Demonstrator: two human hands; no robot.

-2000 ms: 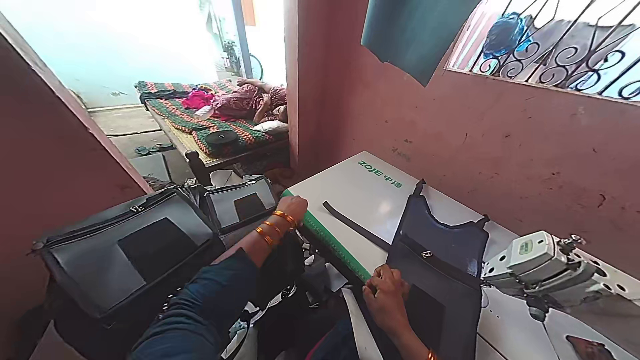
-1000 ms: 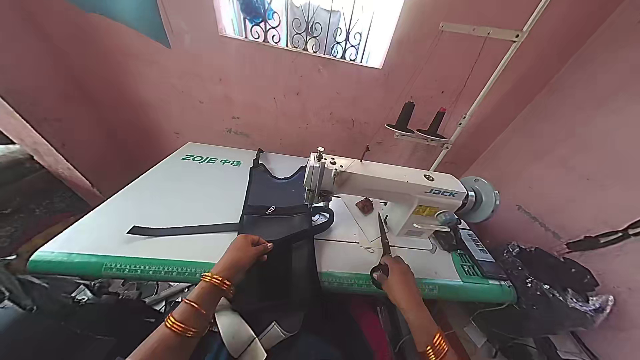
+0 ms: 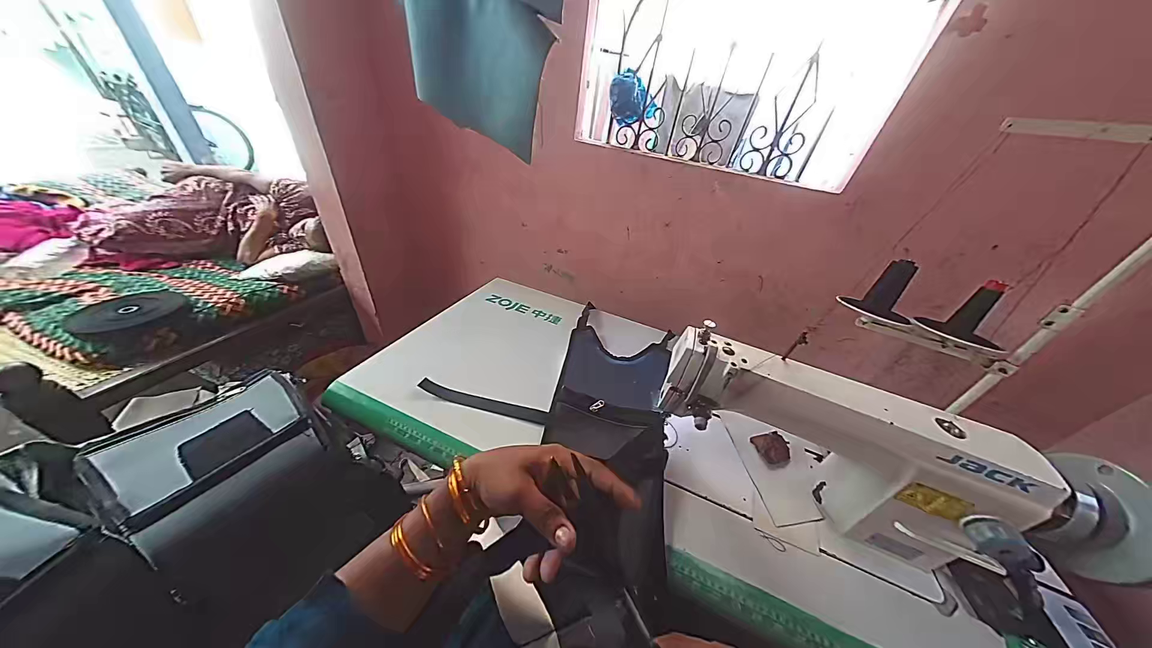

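My left hand (image 3: 549,490), with orange bangles at the wrist, hovers over a black fabric bag piece (image 3: 607,441) with fingers apart and nothing plainly in them. The piece lies across the front edge of the white sewing table (image 3: 405,360), left of the Jack sewing machine (image 3: 864,423); a zipper pull shows on it. A black strap (image 3: 481,400) extends from it to the left. My right hand (image 3: 688,641) barely shows at the bottom edge, beside a blurred metal blade; its grip is hidden.
Black bag pieces (image 3: 216,486) are piled at the left. A person (image 3: 189,216) lies on a bed behind them, near a dark roll (image 3: 126,310). Two thread spools (image 3: 976,310) stand on a holder at the right. A small dark red scrap (image 3: 769,448) lies beside the needle area.
My left hand has let go of the fabric edge by the machine and opened. My right hand, which held scissors at the table's edge, has moved down almost out of view. The view has swung left.
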